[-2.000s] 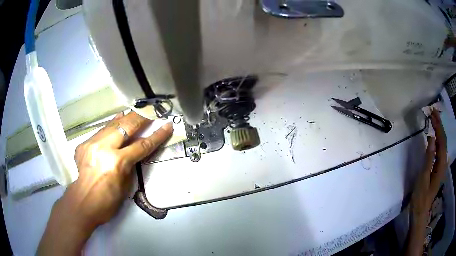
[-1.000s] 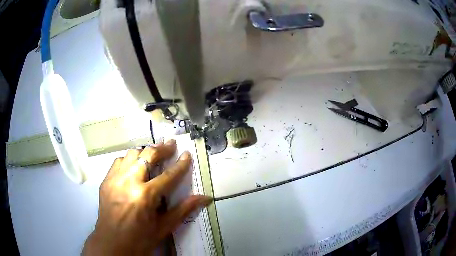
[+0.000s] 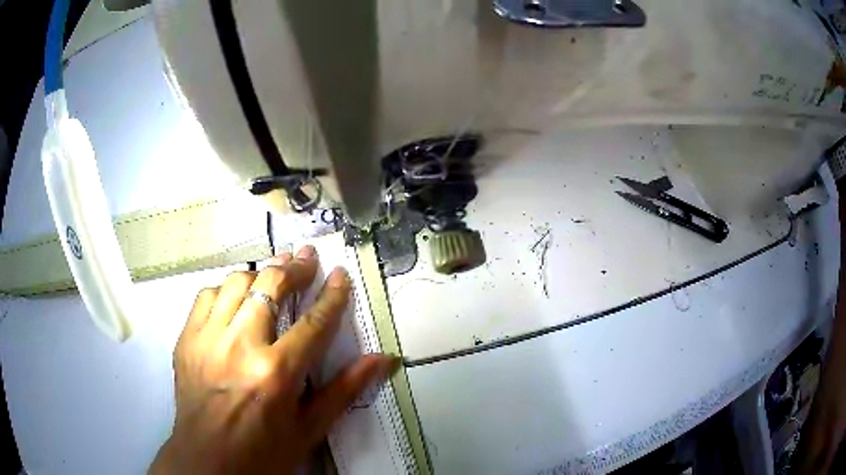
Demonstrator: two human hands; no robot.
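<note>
A white marked strip [image 3: 345,320] with dotted lines lies over a pale olive fabric band [image 3: 389,339], whose edge shows on the right. Both run from the needle area toward the bottom edge. My left hand [image 3: 264,357] lies flat on the white strip, fingers spread, a ring on one finger, fingertips just below left of the presser foot area [image 3: 360,232]. Its thumb touches the olive edge. The needle is hard to make out. My right hand is not clearly seen; only a dim, cut-off part of the arm [image 3: 828,408] shows at the right edge.
The machine head [image 3: 575,93] hangs overhead. A white lamp [image 3: 83,227] stands left. Another olive band [image 3: 195,243] lies behind it. Black thread snips [image 3: 677,209] lie right of the brassy knob [image 3: 457,250]. Thread clippings dot the bed. A scrap bin [image 3: 779,408] is below right.
Two seconds ago the strip was not below the foot and my right hand was at the right; since one second ago, strip and left hand look nearly unchanged, the view has shifted, and the right arm has appeared.
</note>
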